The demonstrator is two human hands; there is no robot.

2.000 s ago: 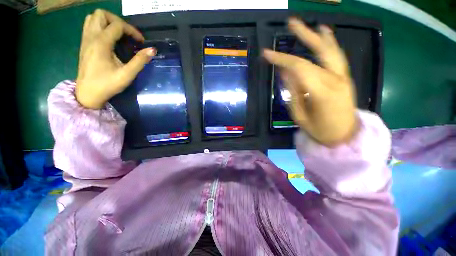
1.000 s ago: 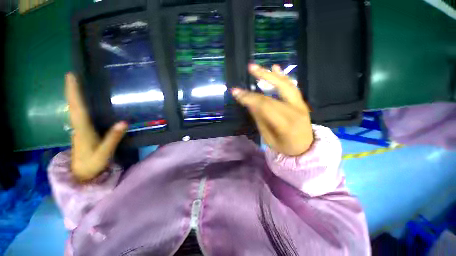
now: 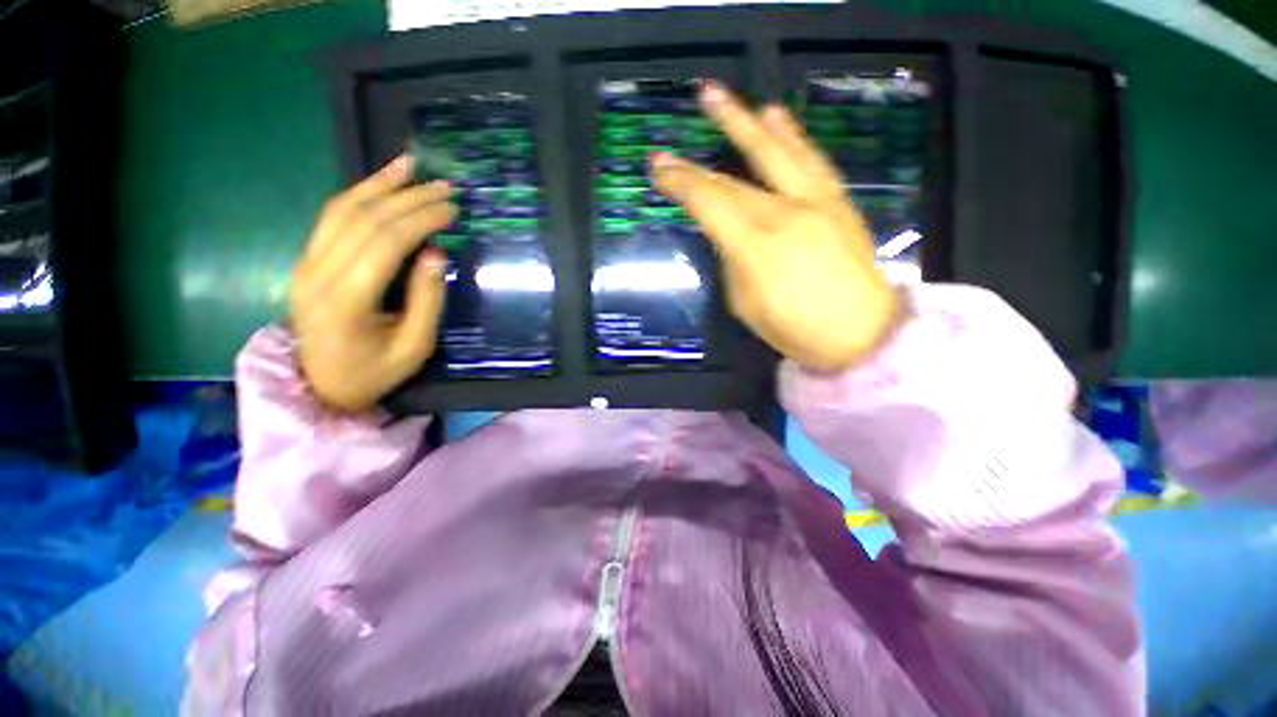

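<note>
A black foam phone tray (image 3: 571,210) lies in front of me with four pockets. Three hold smartphones with lit screens of green text rows: the left smartphone (image 3: 497,315), the middle smartphone (image 3: 647,308) and the third smartphone (image 3: 875,140). The rightmost pocket holds no phone. My left hand (image 3: 367,287) is over the tray's left end, fingertips at the left phone's edge, holding nothing. My right hand (image 3: 798,231) hovers over the middle phone and the divider right of it, fingers apart and empty. It hides part of the third phone.
The tray lies on a green bench top (image 3: 210,210). A white paper (image 3: 602,11) lies behind the tray. A brown board (image 3: 252,11) shows at the top left. A dark rack or tray stack (image 3: 56,252) stands at the far left. A pink-purple sleeve (image 3: 1218,434) shows at the right edge.
The left phone's screen has changed from dark blue to green rows. My left hand has moved in to that phone. The tray sits lower and further right in view.
</note>
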